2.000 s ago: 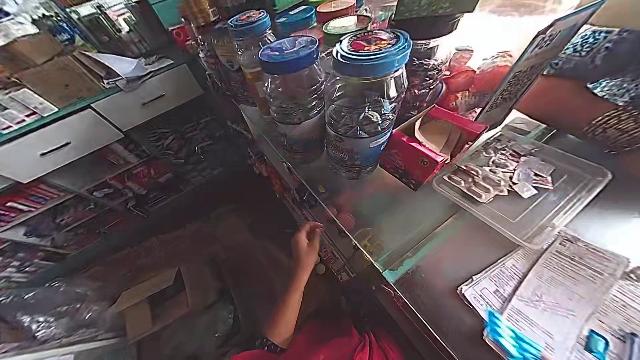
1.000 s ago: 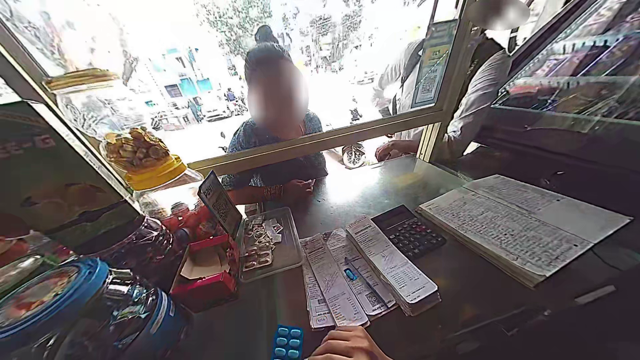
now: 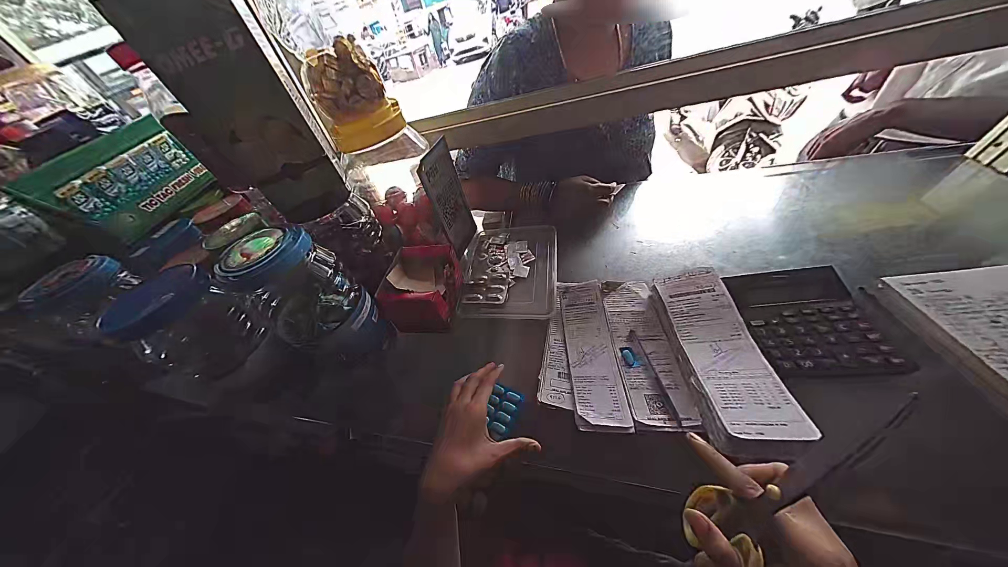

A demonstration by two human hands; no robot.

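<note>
At the counter's near edge my left hand (image 3: 472,441) is spread, its fingers apart, over the left side of a blue blister pack of tablets (image 3: 504,411). Whether it touches the pack cannot be told. My right hand (image 3: 748,504), at the lower right, holds scissors (image 3: 850,457) by yellow handles, the dark blades pointing up and right. A single blue tablet piece (image 3: 628,357) lies on the printed slips (image 3: 591,354) between the hands. Beside these is a thicker stack of slips (image 3: 728,354).
A calculator (image 3: 811,315) and a written notebook (image 3: 961,307) lie to the right. A clear plastic tray (image 3: 543,276) with small packs, a red box (image 3: 421,287) and lidded jars (image 3: 276,283) stand left. Across the counter, a person's hand (image 3: 587,193) rests near the tray.
The view has swung from the shelves and jars to the counter. Scissors now show in my right hand. The blue blister pack, at the bottom edge a second ago, is now beside my left hand.
</note>
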